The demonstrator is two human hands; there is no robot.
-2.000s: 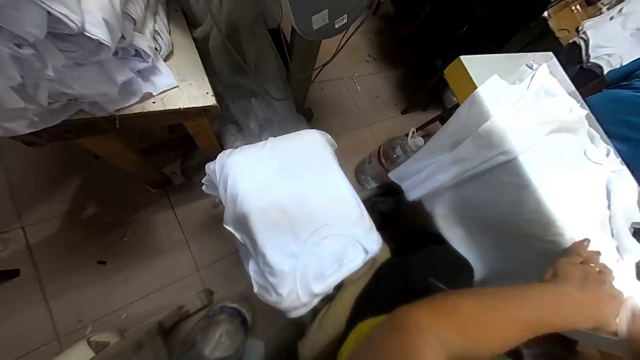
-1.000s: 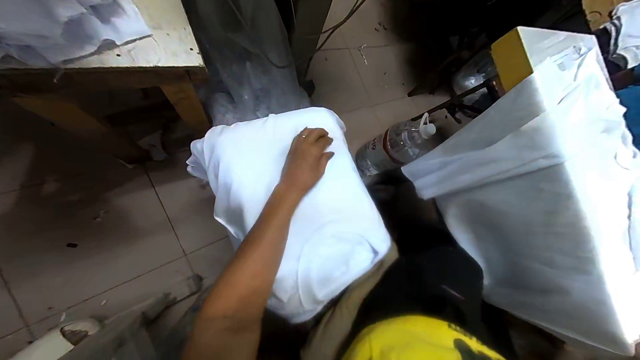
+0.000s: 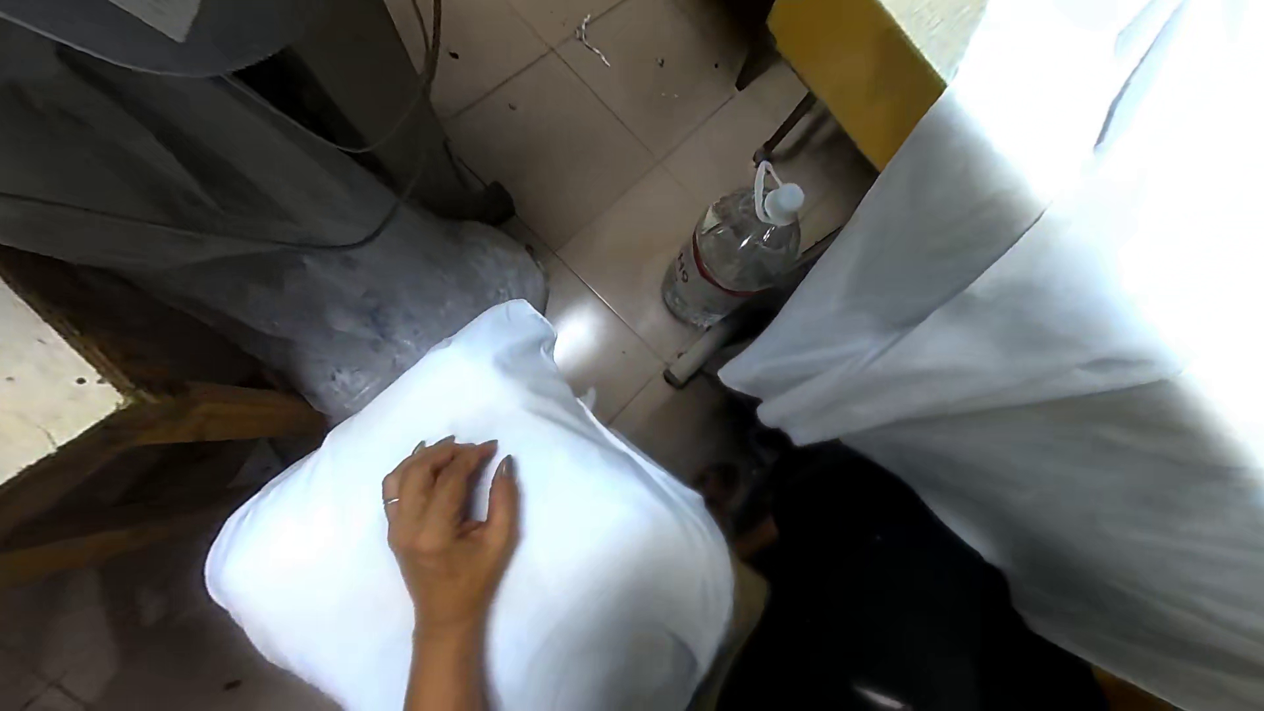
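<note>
A stack of folded white fabric (image 3: 592,533), apparently garments, fills the lower middle of the view, resting by the person's lap. On top of it lies my left hand (image 3: 449,523), palm down, fingers loosely bent and apart, gripping nothing; one finger bears a ring. My right hand is out of view. More white cloth (image 3: 1066,326) drapes over the table at the right, its lower corner hanging free beside the dark clothing on my legs.
A clear plastic bottle (image 3: 736,257) with a white cap and handle stands on the tiled floor (image 3: 612,197). The draped table has a yellow side panel (image 3: 854,74). At left are a wooden table (image 3: 49,385), a grey translucent plastic covering (image 3: 326,267) and a thin cable (image 3: 425,118).
Two seconds ago a hand lay on the cloth at the right; a second later my left hand was on the stack, where it remains. The view has shifted closer to the stack.
</note>
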